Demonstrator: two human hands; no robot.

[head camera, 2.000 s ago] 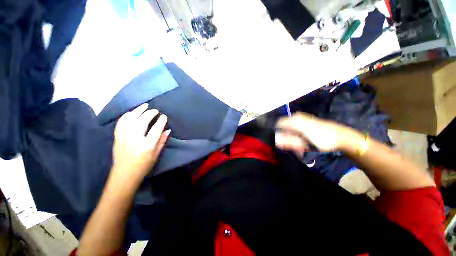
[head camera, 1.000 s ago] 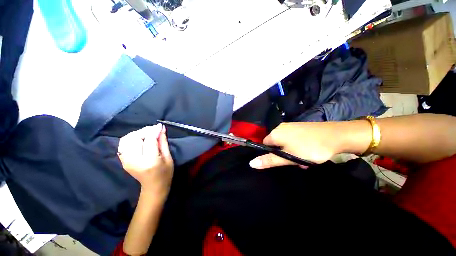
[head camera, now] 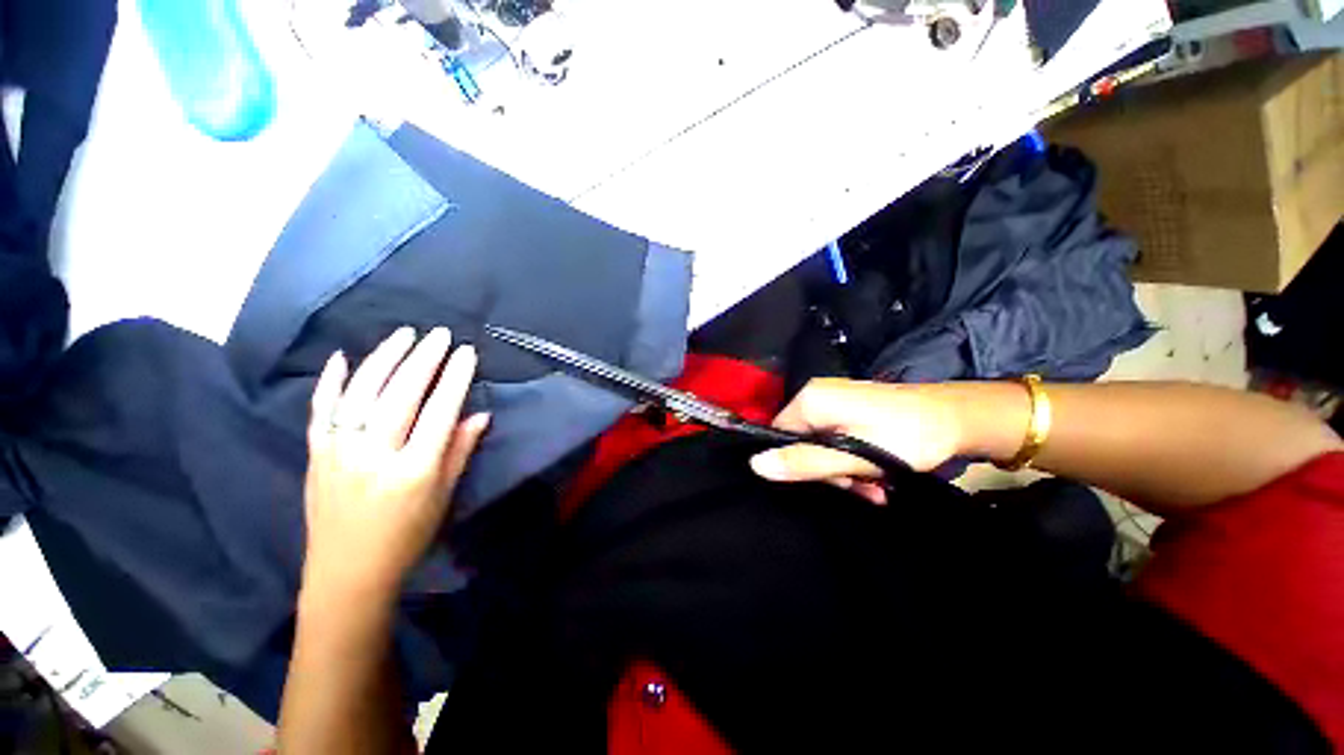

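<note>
The dark navy garment panel point(head camera: 162, 472) lies over the table's front edge and hangs towards my lap. A lighter blue-looking facing piece point(head camera: 347, 221) lies on its upper part. My left hand point(head camera: 391, 428) rests flat on the panel with its fingers apart, holding nothing. My right hand point(head camera: 855, 435) grips the black handles of the tailor's shears point(head camera: 678, 401). The long blades point left over the panel, tips just right of my left fingers. The blades look closed or nearly closed. I cannot tell whether they touch the cloth.
The sewing machine's needle area point(head camera: 469, 67) is at the top, with a light-blue plastic piece point(head camera: 214, 67) left of it. The white table point(head camera: 767, 162) ends in a slanting front edge. Crumpled dark cloth point(head camera: 1017, 280) and a cardboard box point(head camera: 1216, 177) lie at the right.
My right hand has brought the shears in from the right over the panel. My left hand has opened from a pinch on the cloth and now lies flat with spread fingers.
</note>
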